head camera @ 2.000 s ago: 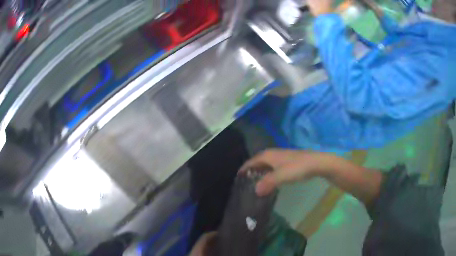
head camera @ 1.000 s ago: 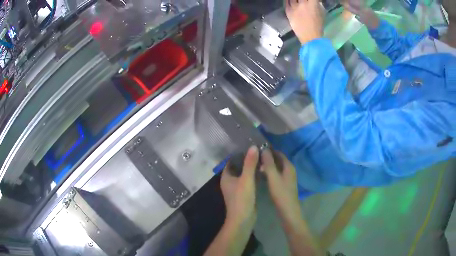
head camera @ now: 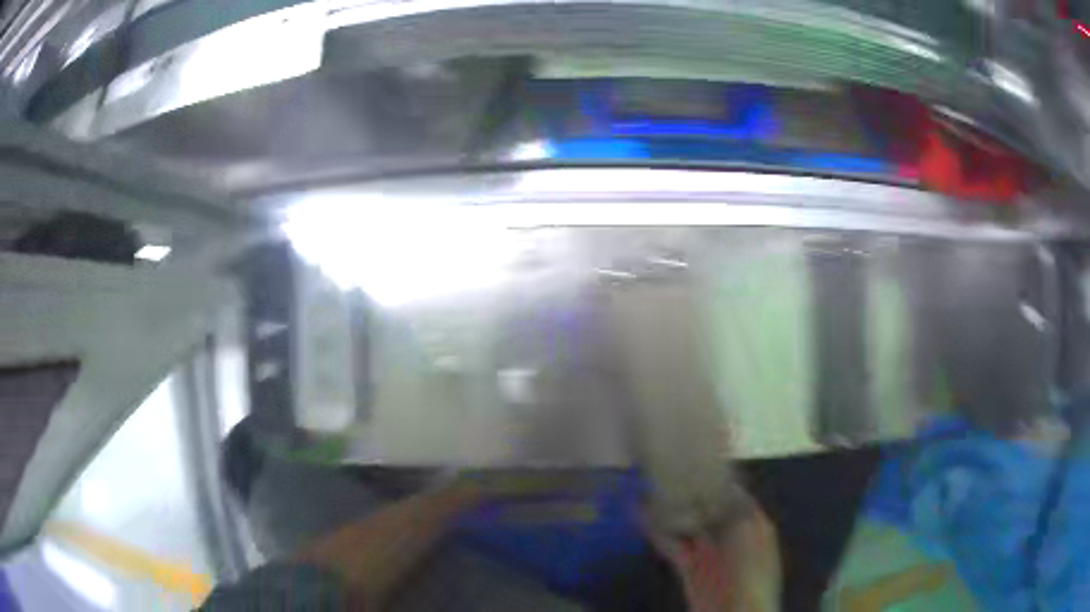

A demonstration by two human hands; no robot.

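The view is strongly blurred. A tan-looking metal unit [head camera: 669, 383] stretches from the middle of the bench to its near edge. My right hand [head camera: 732, 552] is at the unit's near end and appears closed on it; the fingers are smeared. My left hand [head camera: 448, 500] is low, left of the unit and in front of the bench edge; its fingers cannot be made out. A dark metal unit [head camera: 840, 347] lies to the right on the bench, with a wider dark unit [head camera: 974, 341] beyond it.
A pale long piece [head camera: 325, 359] is at the bench's left end. Behind the metal rail [head camera: 717, 191] are a blue tray [head camera: 681, 126] and a red bin [head camera: 974, 161]. A person's blue sleeve [head camera: 980, 514] is at the lower right. Blue plastic [head camera: 562, 526] shows below the bench.
The view has swung left along the bench. My hands, together at the ribbed unit's near end a second ago, are apart. My right hand is now at the tan-looking unit.
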